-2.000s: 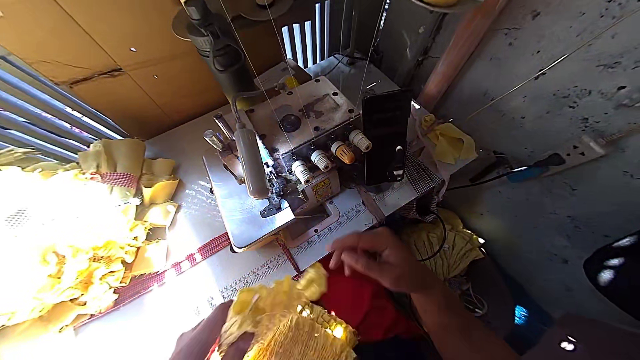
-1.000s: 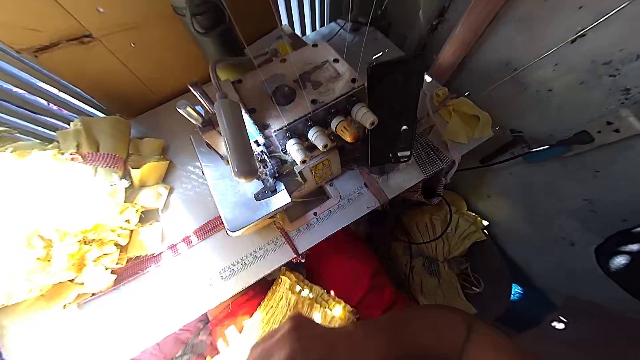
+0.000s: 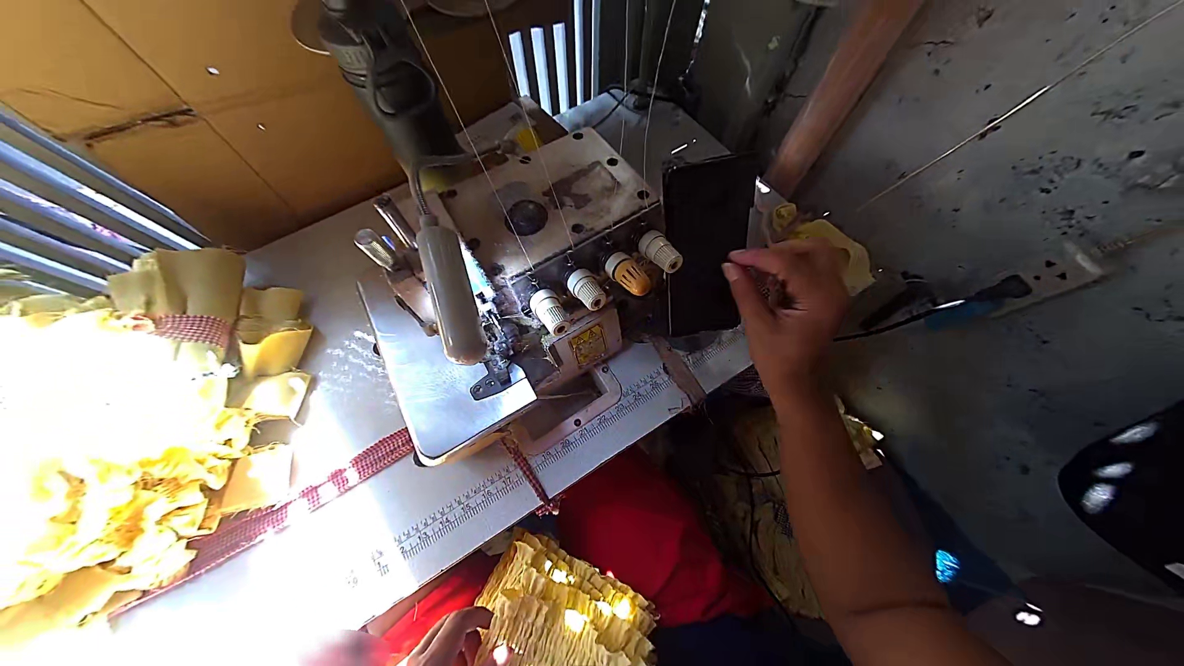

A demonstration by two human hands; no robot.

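Note:
My right hand [image 3: 791,301] is raised in front of the black phone-like panel [image 3: 708,245] beside the overlock sewing machine [image 3: 555,203], its thumb and forefinger close together; whether something thin is between them I cannot tell. Low in the view, my left hand [image 3: 453,638] is at the left edge of a gathered yellow fabric piece [image 3: 564,606], which lies over the lap; its grip is partly hidden. Red cloth [image 3: 638,536] lies behind that piece. A red checked strip [image 3: 529,474] hangs from the machine's front over the table edge.
A sunlit heap of ruffled yellow fabric [image 3: 148,499] covers the table's left side. A longer red checked strip [image 3: 314,490] runs from it to the machine. A printed ruler scale [image 3: 481,499] follows the table's front edge. Threads rise above the tension knobs [image 3: 585,289]. A cable runs along the wall.
An arm that lay across the bottom a second ago is out of there, and my right hand is now up by the black panel. More of the gathered yellow piece shows.

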